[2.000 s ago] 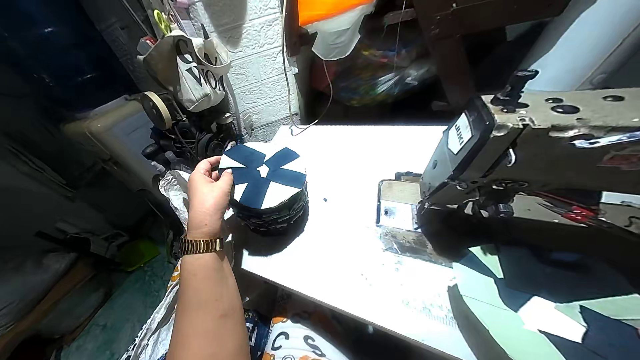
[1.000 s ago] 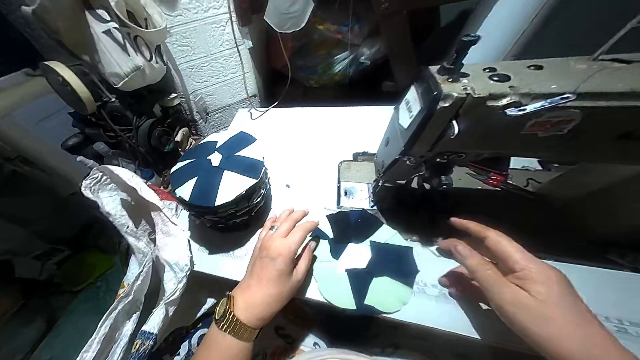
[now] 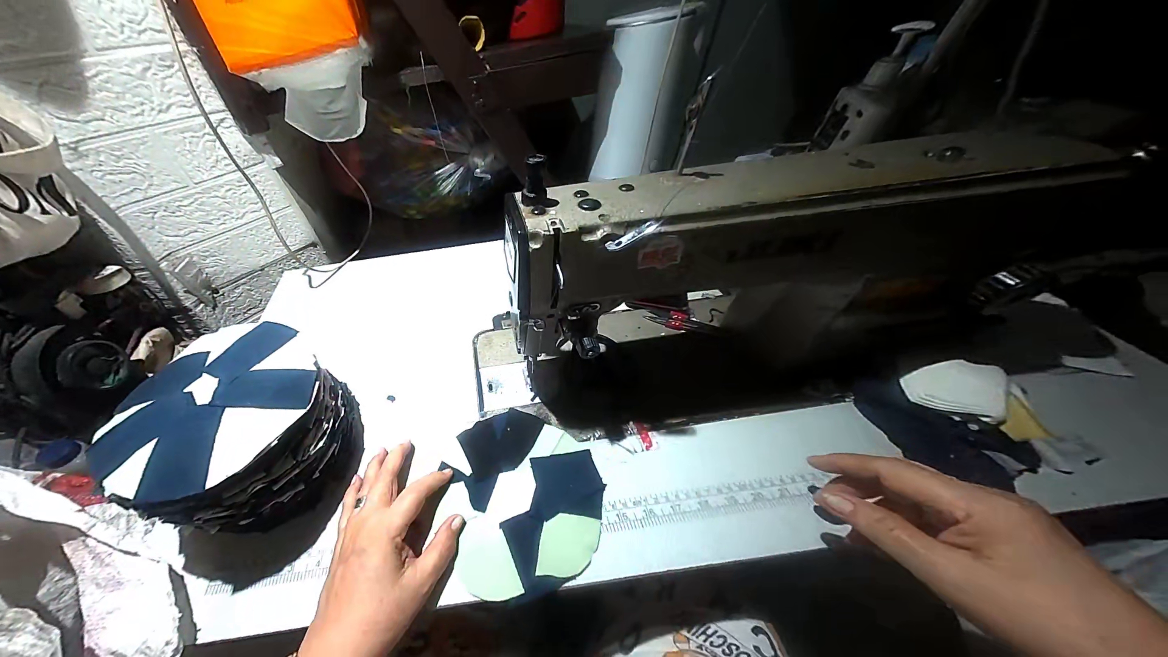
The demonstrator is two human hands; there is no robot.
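Note:
My left hand (image 3: 392,538) lies spread at the left edge of a round fabric piece (image 3: 568,546), pale green and white with dark blue patches, flat on the white table. To its left stands a tall stack of round pieces (image 3: 265,443), the top one white with blue strips. My right hand (image 3: 899,511) hovers over the table's right part, fingers apart and holding nothing. Behind the round piece is an industrial sewing machine (image 3: 776,210), its needle area (image 3: 532,365) just beyond the fabric.
White cut pieces (image 3: 956,388) lie on dark cloth (image 3: 912,429) at the right. A printed ruler scale (image 3: 712,502) runs along the table. Crumpled white cloth (image 3: 109,557) is at the lower left. A cable (image 3: 351,246) touches the table's back corner.
My left hand, at the stack two seconds ago, is now beside the round piece near the machine. My right hand came into view and now sits farther right of that piece. The view has shifted.

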